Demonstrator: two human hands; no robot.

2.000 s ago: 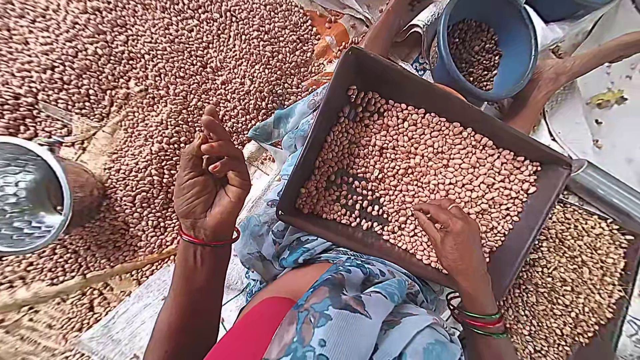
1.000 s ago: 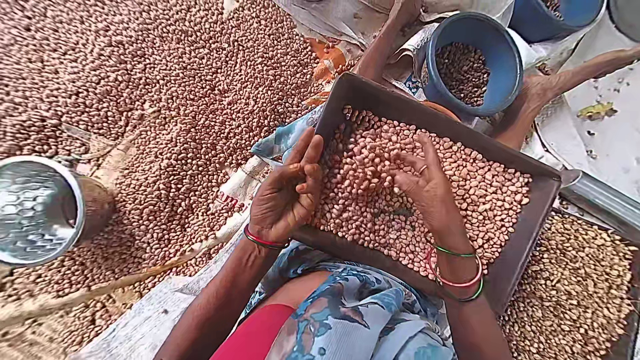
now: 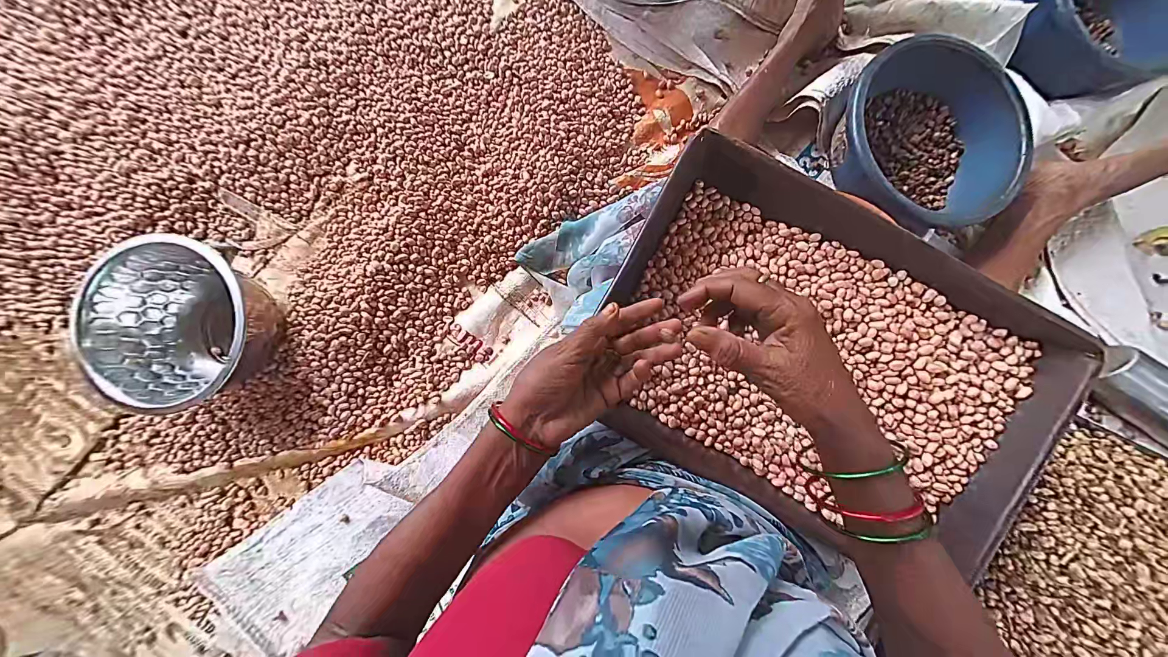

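Observation:
A dark rectangular tray rests by my lap, tilted in view, with a layer of pinkish shelled peanuts spread in it. Above its left part hangs my right hand, thumb and fingers bent towards each other; whether a small peanut is between them cannot be told. My left hand is at the tray's left edge, palm turned up and fingers apart, its tips close to those of my right hand. No object shows plainly in the left palm.
A large spread of peanuts covers the ground at left, with a shiny metal pot on it. Blue buckets holding dark contents stand at upper right, near bare limbs. More peanuts lie at lower right.
My right hand has risen from the peanuts in the tray and moved left towards my left hand. My left hand, left of the tray two seconds ago, is now at its edge with fingers spread.

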